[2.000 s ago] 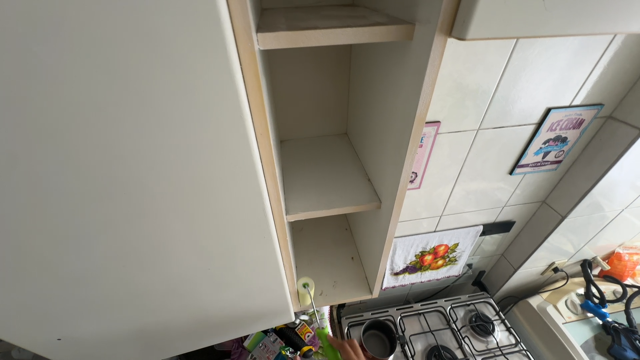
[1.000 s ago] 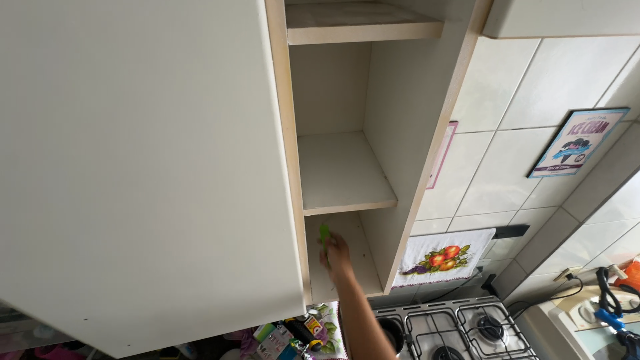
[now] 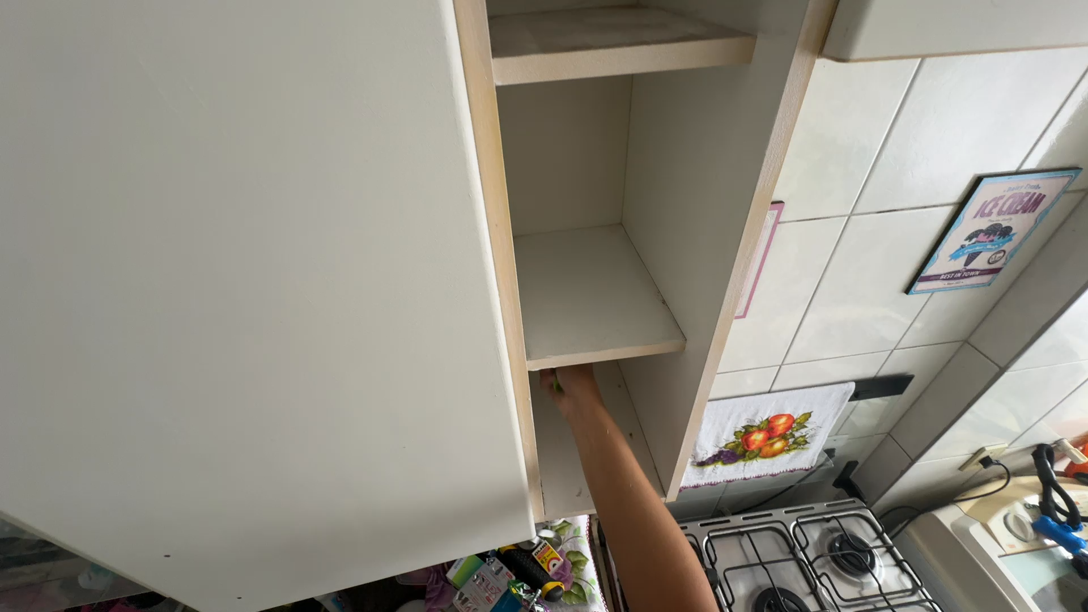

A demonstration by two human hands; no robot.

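Note:
My right hand (image 3: 571,387) reaches into the lowest compartment of a narrow white open-shelf cabinet (image 3: 671,153). Its fingers are closed on a small green item (image 3: 557,385), of which only a sliver shows; what it is cannot be told. The hand lies just below the front edge of the middle shelf (image 3: 603,297), which hides part of the fingers. My left hand is out of view.
A large white cabinet door or panel (image 3: 255,280) fills the left. Below are a gas stove (image 3: 790,561) and assorted packages (image 3: 501,578). A fruit-print towel (image 3: 765,433) hangs on the tiled wall, near an ice cream sign (image 3: 990,229). A washing machine (image 3: 969,544) stands lower right.
My right hand has gone from beside the pot on the stove up into the lowest compartment, then further up under the middle shelf, with the green item in its fingers.

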